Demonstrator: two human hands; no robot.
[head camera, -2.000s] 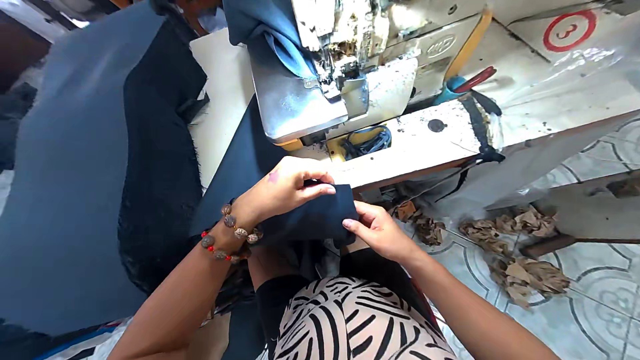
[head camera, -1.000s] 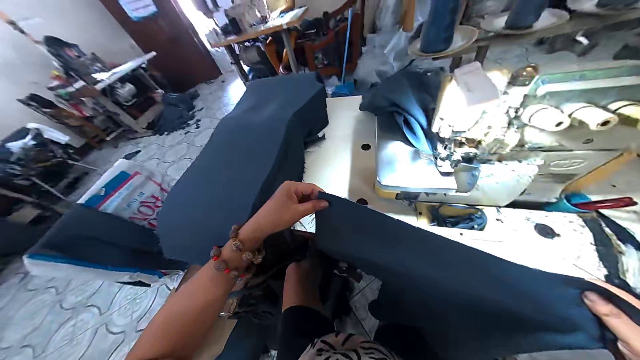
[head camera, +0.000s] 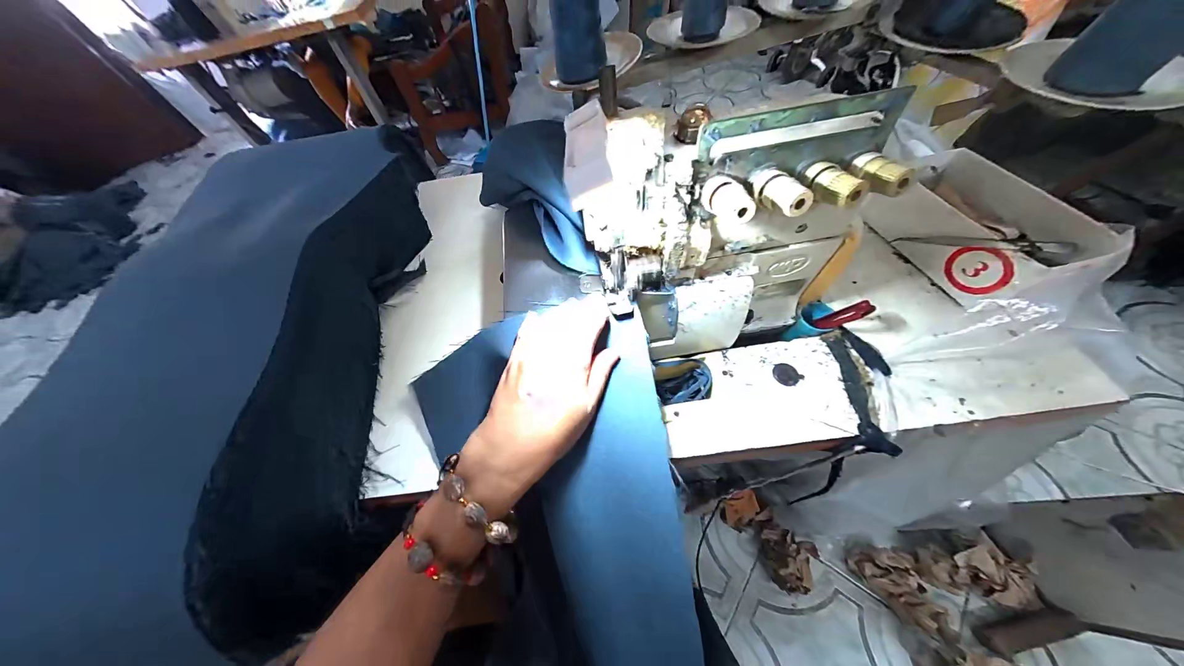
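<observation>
My left hand (head camera: 546, 379), with beaded bracelets at the wrist, presses a dark blue fabric piece (head camera: 615, 499) onto the plate of an overlock sewing machine (head camera: 740, 250). Its fingertips are just in front of the presser foot (head camera: 622, 303), where the fabric's edge lies. From there the cloth hangs over the table edge toward my lap. My right hand is out of view. Another bunch of blue fabric (head camera: 532, 176) lies behind the needle area.
A large stack of dark fabric (head camera: 268, 305) lies at the left of the white table (head camera: 453, 222). Thread cones (head camera: 578, 42) stand behind the machine. A blue cup (head camera: 807, 322) with a red-handled tool and an open box (head camera: 1008, 213) are at the right.
The fabric was stretched between both hands a second ago; now its end is at the presser foot under my left hand. The right hand has left the view. The view has shifted.
</observation>
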